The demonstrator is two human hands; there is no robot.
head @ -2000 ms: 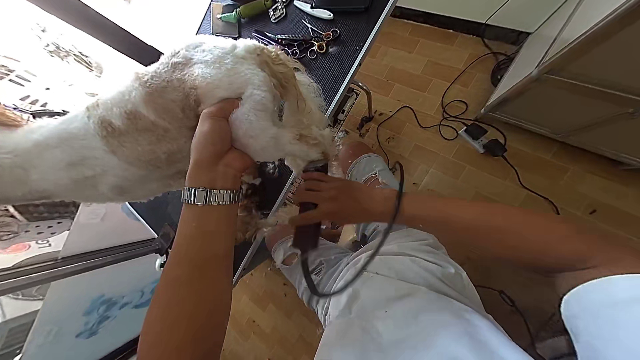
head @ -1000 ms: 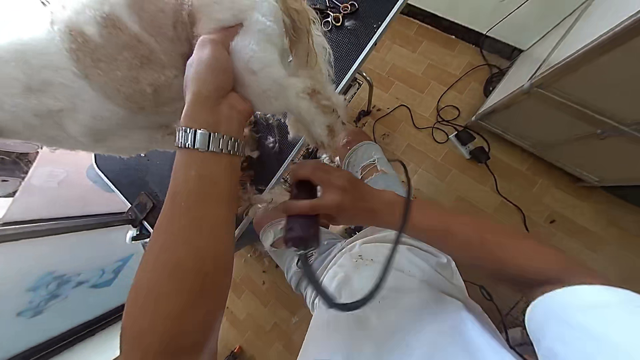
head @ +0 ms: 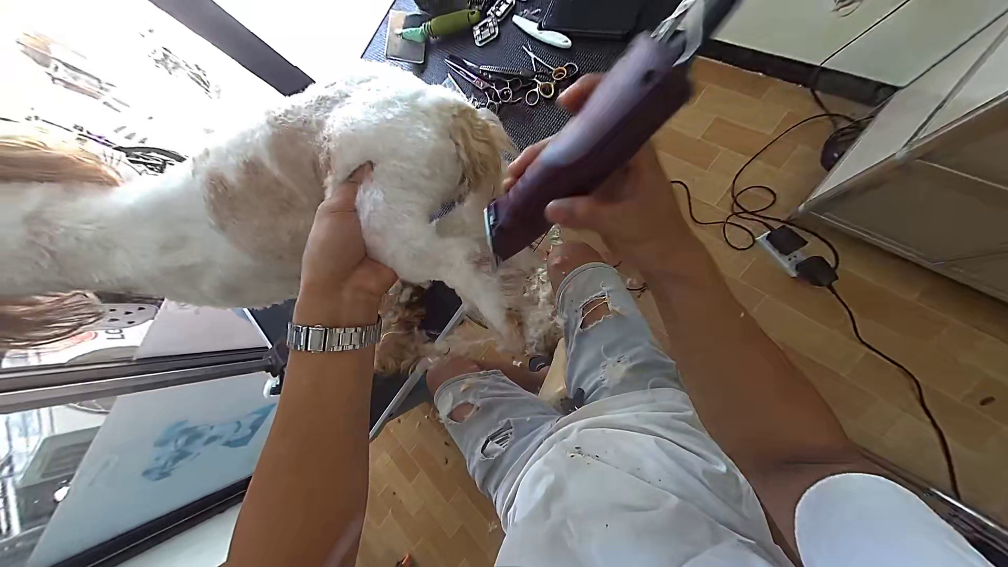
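Observation:
A white dog with tan patches (head: 260, 197) stands on the dark grooming table (head: 528, 122), its rear toward me. My left hand (head: 346, 244), with a metal-banded watch at the wrist (head: 333, 337), is closed around the upper part of a hind leg. In my right hand (head: 622, 189) are purple electric hair clippers (head: 591, 142), tilted with the blade end down and left, beside the dog's rear and hind leg. Whether the blade touches the fur I cannot tell. Cut fur (head: 539, 315) hangs or lies around the lower leg.
Several grooming scissors (head: 543, 79), a green-handled tool (head: 449, 24), a white-handled tool (head: 542, 31) and a slicker brush (head: 405, 39) lie at the table's far end. A power strip (head: 783, 250) with black cords is on the tiled floor, near a cabinet (head: 921, 157). Window panes are at left.
My right hand has raised the clippers from low by my knees to beside the dog's rear, and their blade end now points down-left. My left hand still holds the leg.

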